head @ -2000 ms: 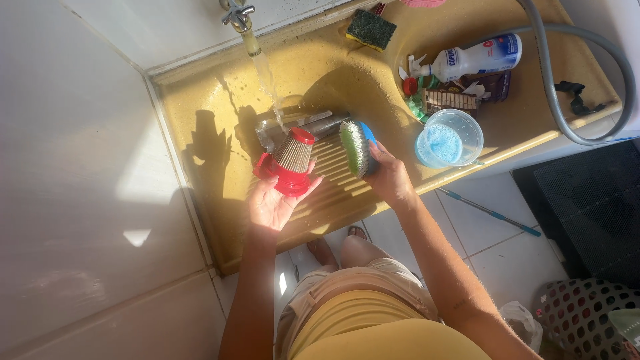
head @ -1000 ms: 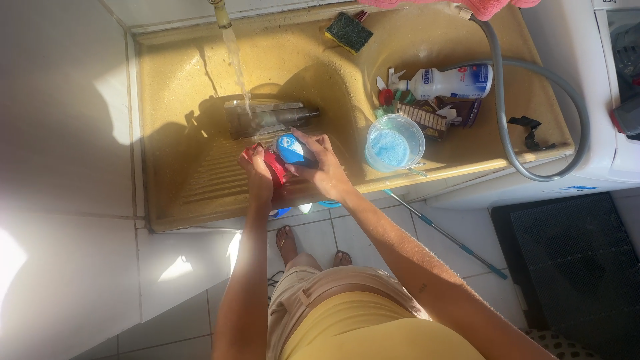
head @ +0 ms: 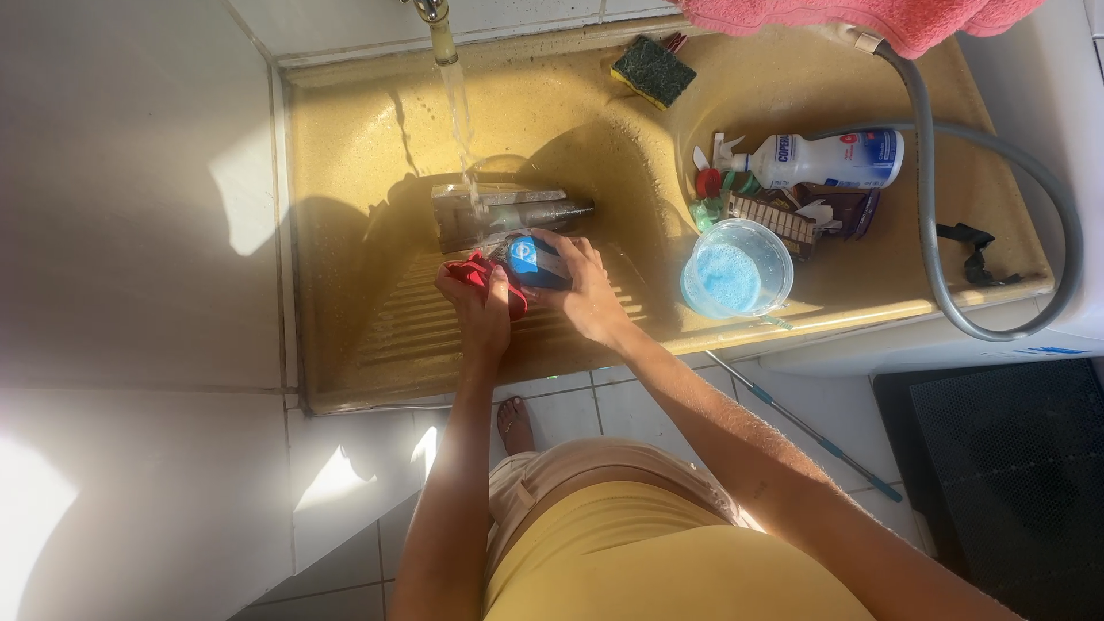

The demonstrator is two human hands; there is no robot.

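Observation:
My left hand point(head: 479, 312) grips a red plastic filter part point(head: 492, 281) over the ribbed washboard of the yellow laundry sink point(head: 414, 310). In my right hand point(head: 586, 289) is a scrub brush with a blue and dark back point(head: 536, 259), held against the filter part; its bristles are mostly hidden. The pleated body of the filter cannot be made out. Just beyond my hands, water runs from the tap point(head: 442, 39) onto a grey and clear plastic vacuum-like part point(head: 509, 214) lying in the basin.
A tub of blue suds point(head: 737, 272) stands right of my hands. Past it lie a spray bottle point(head: 824, 159), a wooden brush point(head: 770, 222) and wrappers point(head: 854, 211). A sponge point(head: 654, 72) rests at the back; a grey hose point(head: 927, 172) loops down at right, near a pink towel point(head: 862, 13).
The brush was apart from the red filter two seconds ago; now it is against it. The filter has been tilted, and its pleated side no longer shows. The view has shifted.

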